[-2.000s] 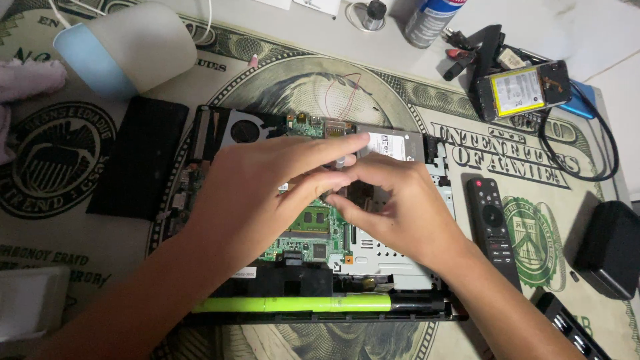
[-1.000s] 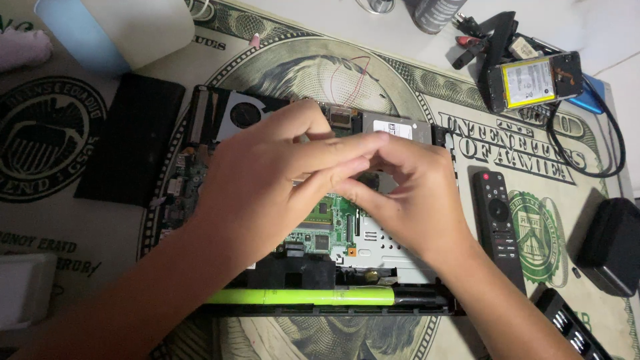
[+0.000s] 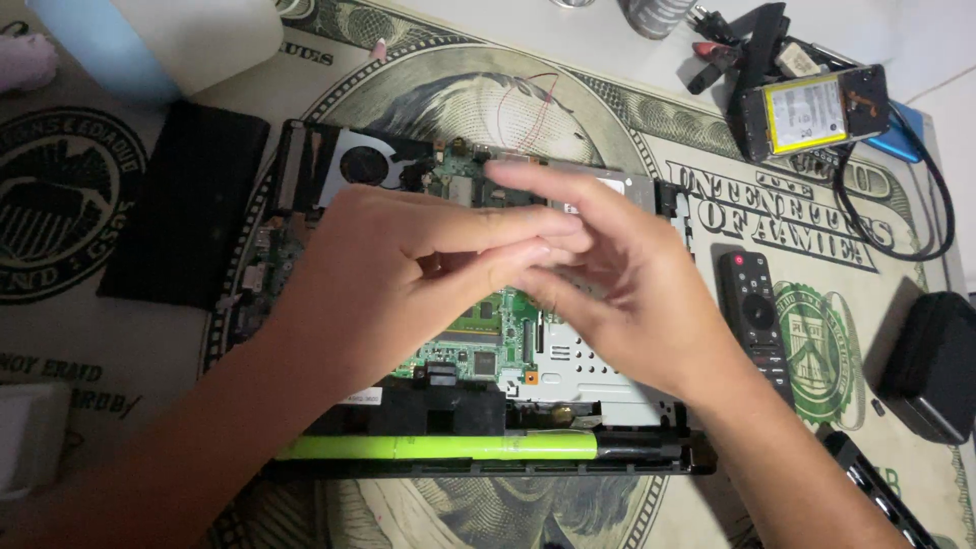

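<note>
An opened laptop chassis [image 3: 457, 412] lies in the middle, its green circuit board [image 3: 450, 358], fan [image 3: 364, 165] and memory module [image 3: 480, 316] showing. A lime-green cylindrical battery pack [image 3: 442, 447] runs along its near edge. Above the board, my left hand [image 3: 404, 267] has its thumb and fingers pinched together, their tips meeting the fingertips of my right hand [image 3: 618, 274]. The right hand is curved, its index finger extended over the top of the board. Whether anything small sits between the fingertips cannot be told. A metal drive [image 3: 640, 187] is partly hidden behind the right hand.
Left of the laptop lie a black flat panel [image 3: 183, 206] and a blue-and-white container [image 3: 168, 46]. To the right are a remote control [image 3: 755, 313], a black box [image 3: 934, 370], and a disassembled phone [image 3: 812, 110] beside cables [image 3: 945, 198]. A thin red wire [image 3: 545, 99] loops behind the laptop.
My right index finger has lifted away from the left fingers and now extends farther left over the board. The two hands remain together above the laptop.
</note>
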